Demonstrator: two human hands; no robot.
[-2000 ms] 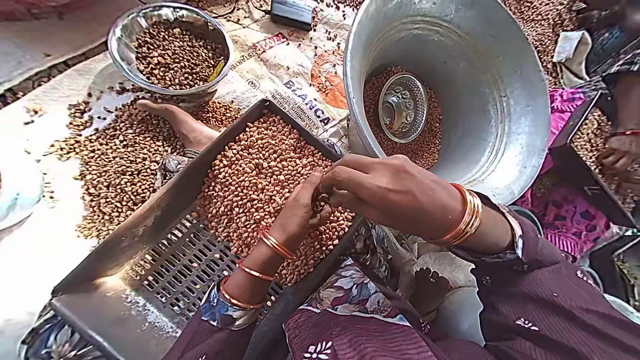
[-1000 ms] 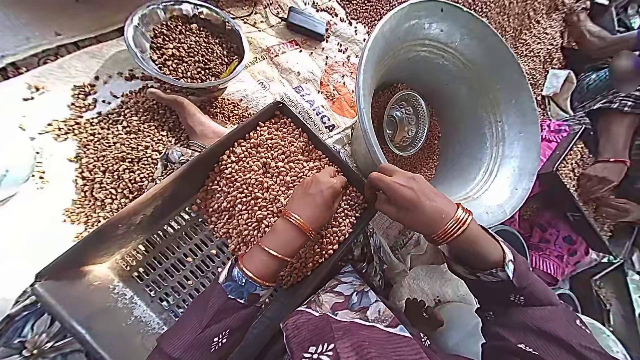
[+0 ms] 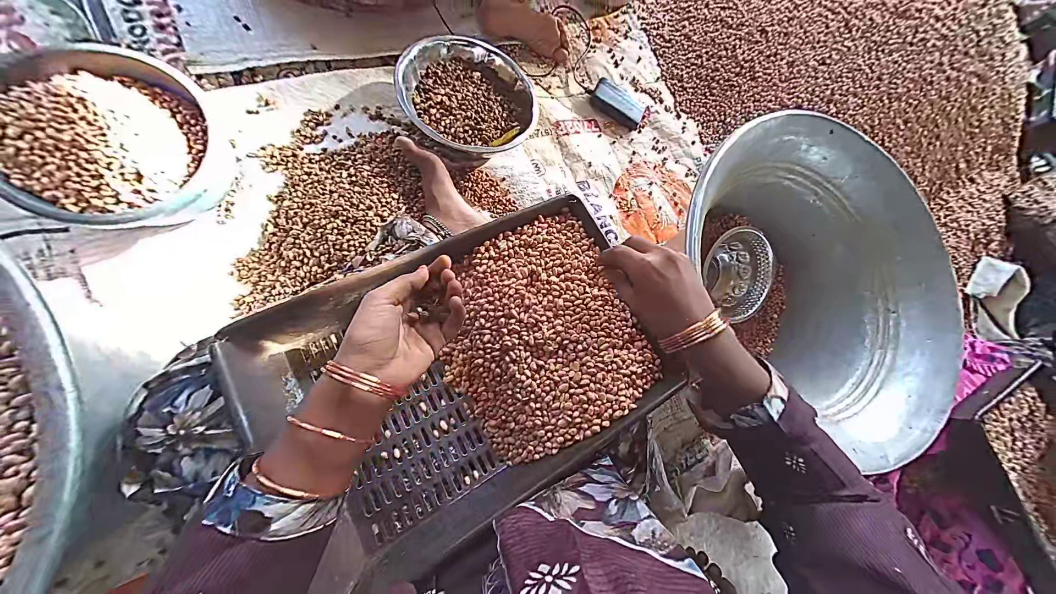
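A dark slotted tray [image 3: 289,318] lies tilted across my lap, with a heap of reddish-brown nuts or beans [image 3: 553,338] filling its right part. My left hand [image 3: 404,330] is palm up above the slots, fingers curled around a few small dark pieces. At the tray's upper right rim, my right hand [image 3: 660,289] grips the edge with its fingers. To the right leans a large metal basin [image 3: 874,305] holding more of the nuts or beans and a small perforated metal bowl [image 3: 740,272].
Beyond the tray, a steel bowl [image 3: 466,148] of darker pieces stands beside a loose pile [image 3: 330,214] and a foot [image 3: 445,194]. A dark blue box [image 3: 619,103] lies on printed sacking. Large basins [image 3: 206,177] are at left; another tray [image 3: 1002,392] is at right.
My left hand has moved left off the heap and turned palm up. The right hand remains at the tray's rim. The view has swung left, showing basins there.
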